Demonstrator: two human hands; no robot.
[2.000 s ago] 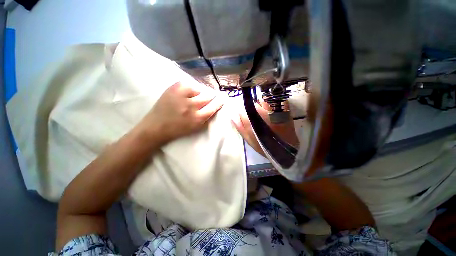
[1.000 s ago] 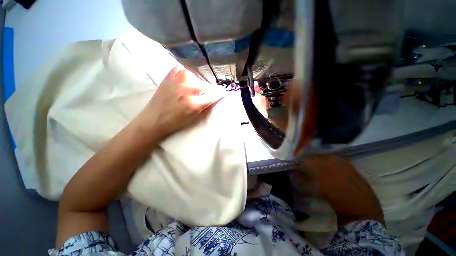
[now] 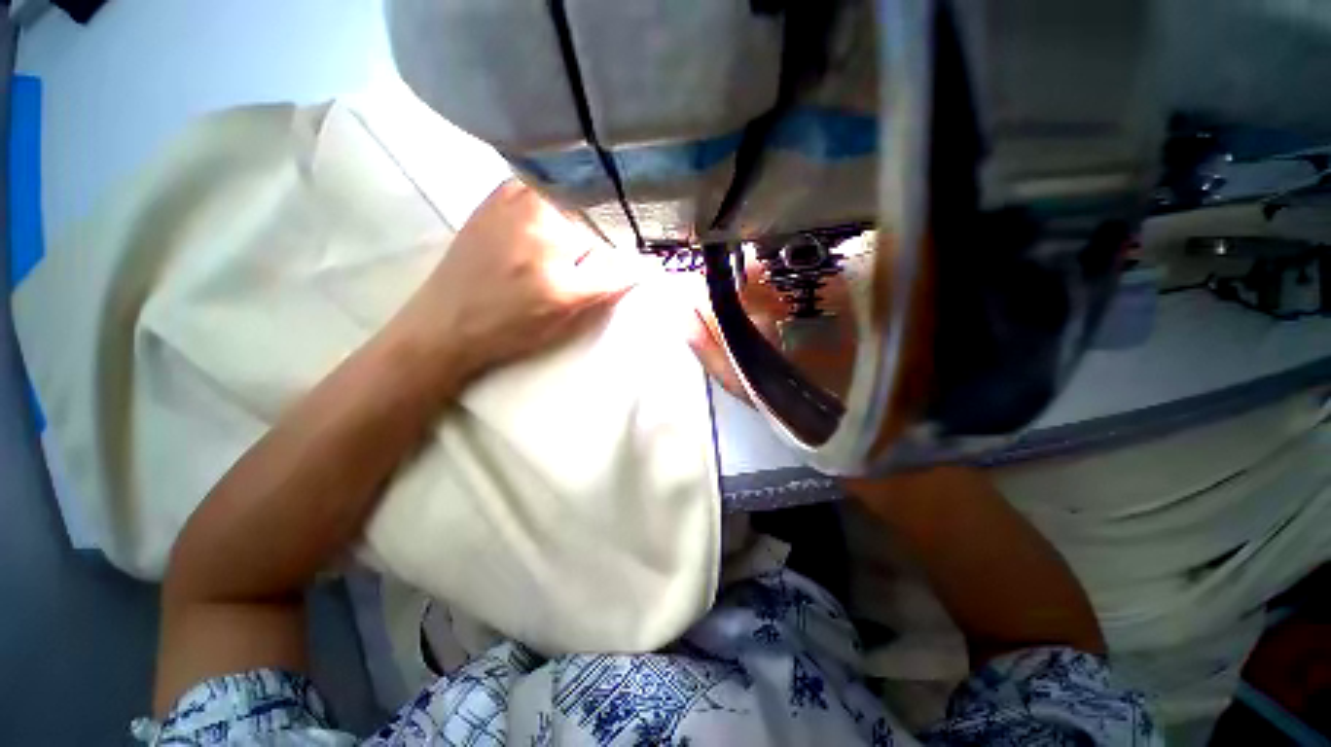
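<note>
A cream garment piece [image 3: 584, 496] lies left of the needle and hangs over the table's front edge to the lap. My left hand [image 3: 533, 277] lies on it beside the needle area, fingertips together on the cloth in bright glare. The sewing machine head [image 3: 672, 88] stands above. The presser foot and needle area [image 3: 672, 257] is small and washed out by the lamp. My right hand [image 3: 718, 362] shows only in part, behind a curved, shiny machine part [image 3: 873, 365]; its fingers are near the cloth's right edge, and whether they grip it is hidden.
The white table [image 3: 190, 59] has a grey front edge [image 3: 1051, 432] and a blue strip [image 3: 25, 175] at left. More cream cloth [image 3: 1168, 540] hangs in folds at the right below the edge. Small metal parts [image 3: 1255, 270] lie at the far right.
My right hand's fingers show again beside the cloth's right edge; one second ago they were out of sight there. The left hand and cloth have shifted slightly. The view has moved a little.
</note>
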